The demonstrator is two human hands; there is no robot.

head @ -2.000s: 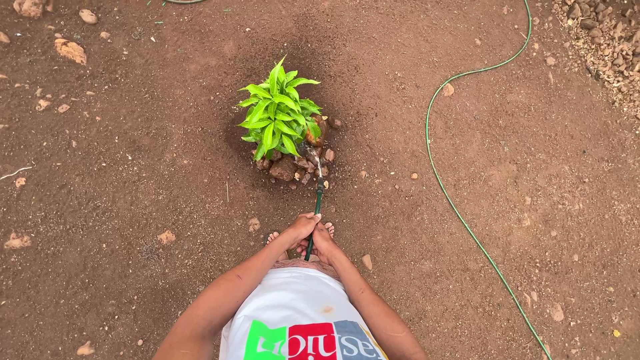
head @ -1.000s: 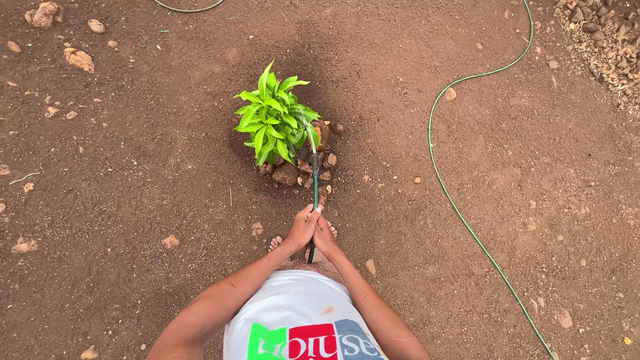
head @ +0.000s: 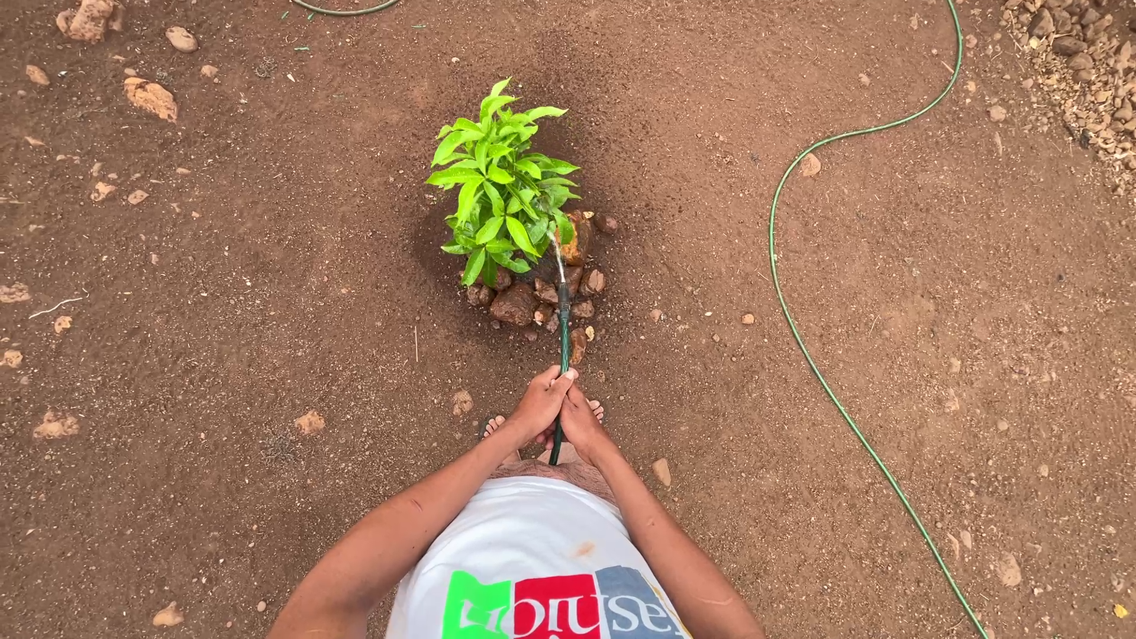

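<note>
My left hand [head: 543, 401] and my right hand [head: 581, 424] meet around a green garden hose [head: 564, 342], held in front of my waist. The hose points away from me, and from its dark nozzle end [head: 564, 295] a stream of water [head: 557, 253] runs toward the base of a leafy green young plant [head: 501, 186]. Wet brown rocks [head: 513, 304] lie around the near and right sides of the plant's base, on darkened, damp soil. The fingers beneath the hose are partly hidden.
On the right, a long green hose [head: 821, 377] curves over the brown soil. A heap of stones [head: 1078, 71] lies at the upper right. Loose rocks [head: 151, 98] are scattered on the left, and another piece of hose [head: 346, 11] shows at the top edge. Bare toes [head: 493, 426] show beside my hands.
The hose tip and its water stream have shifted slightly against the plant. Both hands have stayed on the hose.
</note>
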